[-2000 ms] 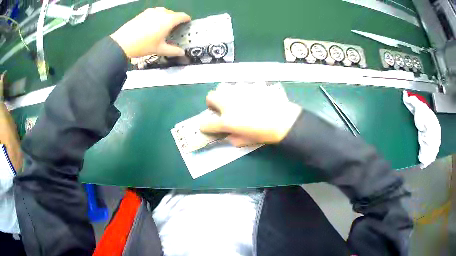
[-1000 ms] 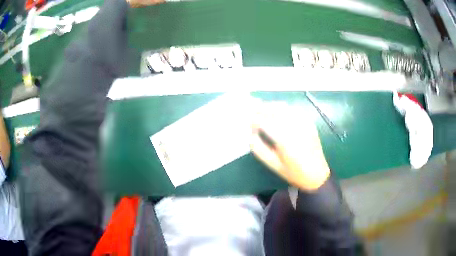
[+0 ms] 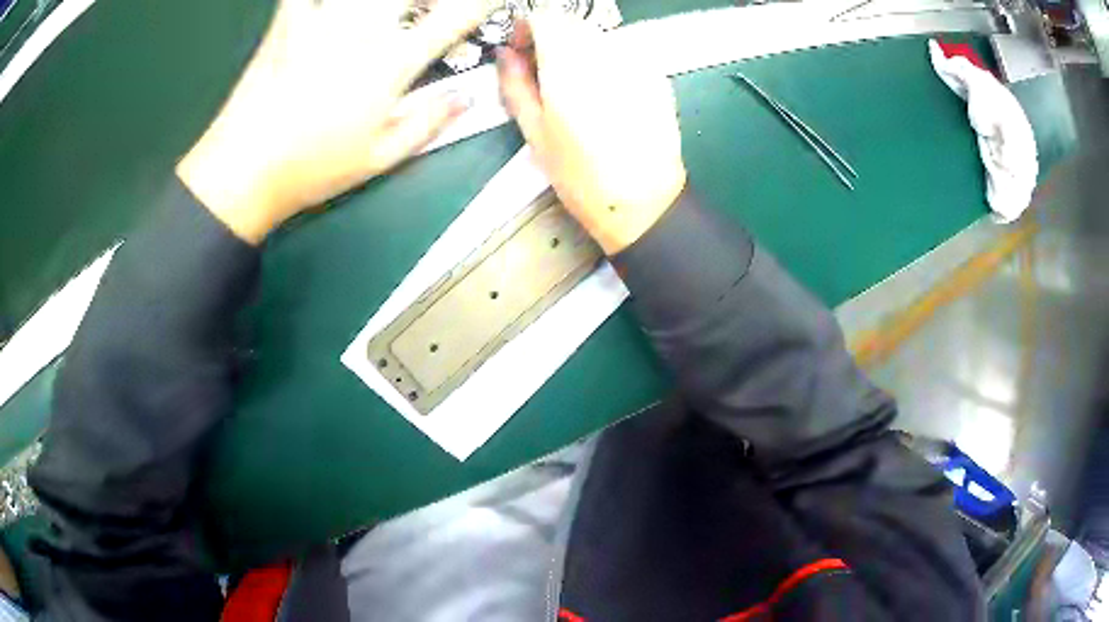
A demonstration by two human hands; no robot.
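The grey-tan flat plate [image 3: 468, 314] lies slanted on the white paper sheet [image 3: 468, 428], its recessed panel and small holes facing up. A four-cavity housing [image 3: 589, 12] shows in part at the top edge, beyond the white strip. My left hand [image 3: 322, 116] is over the housing's left side, thumb and fingers spread, slightly blurred. My right hand [image 3: 602, 122] is over the strip and the plate's upper end, fingertips at the housing's near side. Both hands hide much of the housing. Whether either holds a small part cannot be told.
Tweezers [image 3: 798, 131] lie right of the paper on the green surface. A white bundle with a red edge [image 3: 1003, 143] lies at the far right. The white guide strip [image 3: 778, 43] crosses behind. A blue object [image 3: 977, 486] is low at the right, beyond the ledge.
The view has turned and shifted. The right hand has moved from the paper up to the housing, uncovering the plate. The left hand has come back into view over the housing.
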